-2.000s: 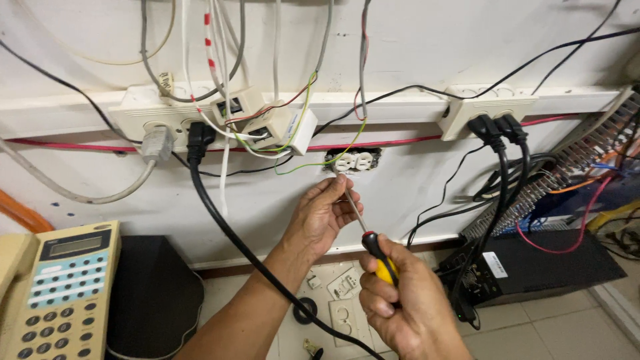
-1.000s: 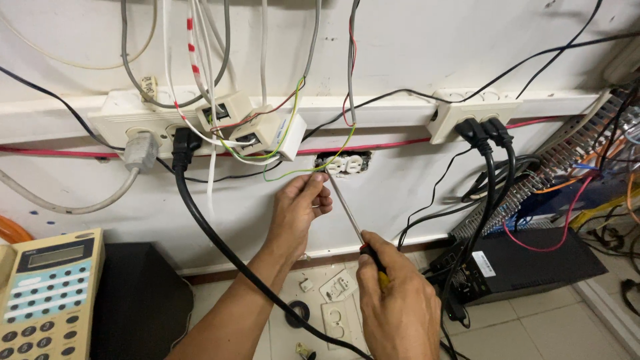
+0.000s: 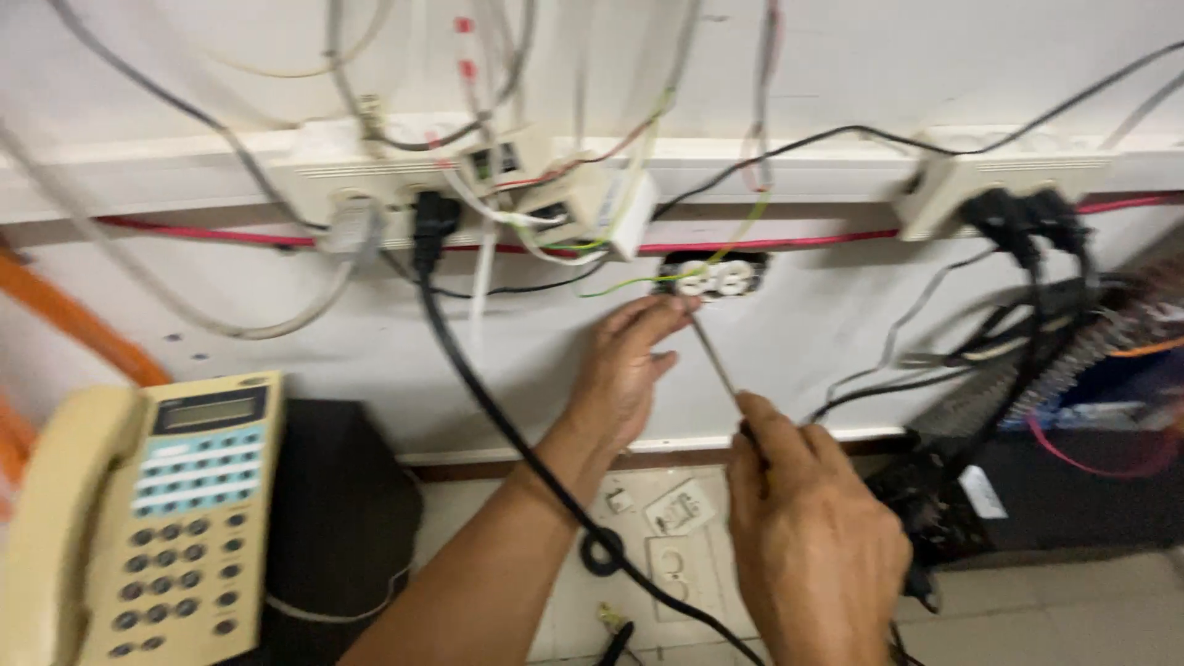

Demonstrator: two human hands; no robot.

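My right hand point(image 3: 805, 518) is closed around the handle of a screwdriver point(image 3: 714, 356), whose shaft points up and left to the lower edge of an uncovered wall socket point(image 3: 717, 276). The fingertips of my left hand point(image 3: 634, 361) are at the shaft's tip, just under the socket; whether they pinch the tip or something else is hidden. A thin green-yellow wire point(image 3: 638, 280) crosses in front of the socket's left side. Up and left of it hang small white junction boxes point(image 3: 564, 208) with loose wires. A black power cord point(image 3: 499, 416) passes over my left forearm.
A white outlet box point(image 3: 1008, 180) with black plugs is at right, another outlet box point(image 3: 324, 185) at left. A beige desk telephone point(image 3: 199, 518) stands at lower left on a black box point(image 3: 342, 518). Socket cover plates point(image 3: 671, 564) and a black ring point(image 3: 601, 552) lie on the tiled floor.
My right hand has shifted its grip since two seconds ago: the yellow and black handle showed then and is now mostly covered. The left hand has stayed near the socket's lower edge.
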